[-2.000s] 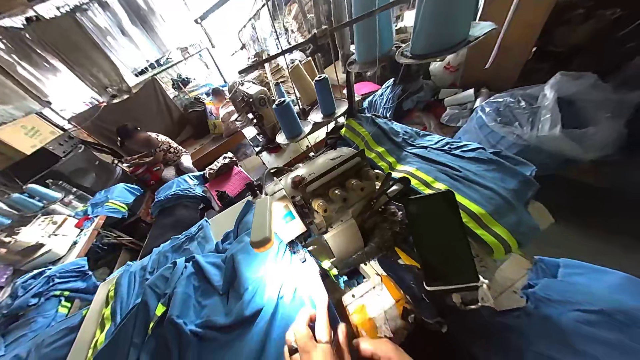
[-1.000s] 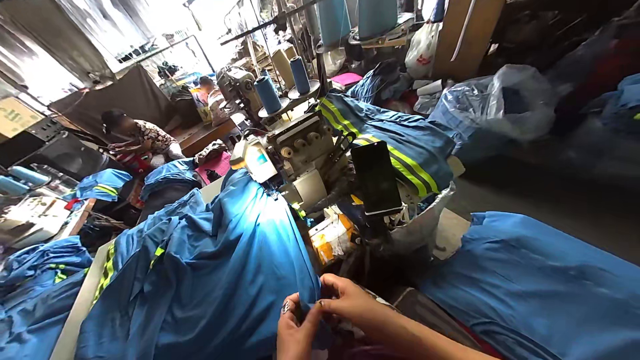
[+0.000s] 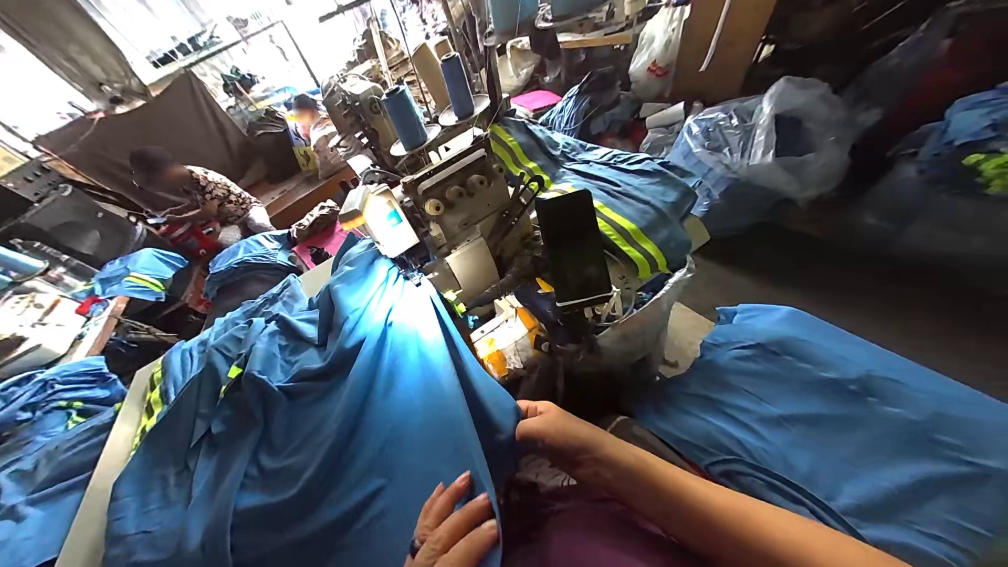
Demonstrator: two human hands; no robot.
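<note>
Blue fabric (image 3: 346, 409) with yellow-green stripes spreads over the sewing table, its upper part running under the presser-foot area of an overlock sewing machine (image 3: 465, 205). A lamp on the machine lights the cloth there. My right hand (image 3: 551, 433) pinches the cloth's right edge between thumb and fingers. Lower down, my left hand (image 3: 457, 524), with a ring on one finger, lies on the fabric near the same edge, fingers slightly spread; part of it is cut off by the frame's bottom. A dark-screened phone (image 3: 573, 248) stands upright just right of the machine.
Blue thread cones (image 3: 405, 118) stand behind the machine. Striped blue garments (image 3: 630, 213) lie behind the phone, and more blue cloth (image 3: 827, 425) is at right. A clear plastic bag (image 3: 787, 142) holds fabric. A person (image 3: 201, 189) sits at the back left.
My hands were close together at the cloth's edge one second ago; now they are apart, the right one higher and pinching the edge, the left flat lower down. The cloth's edge is stretched between machine and hands.
</note>
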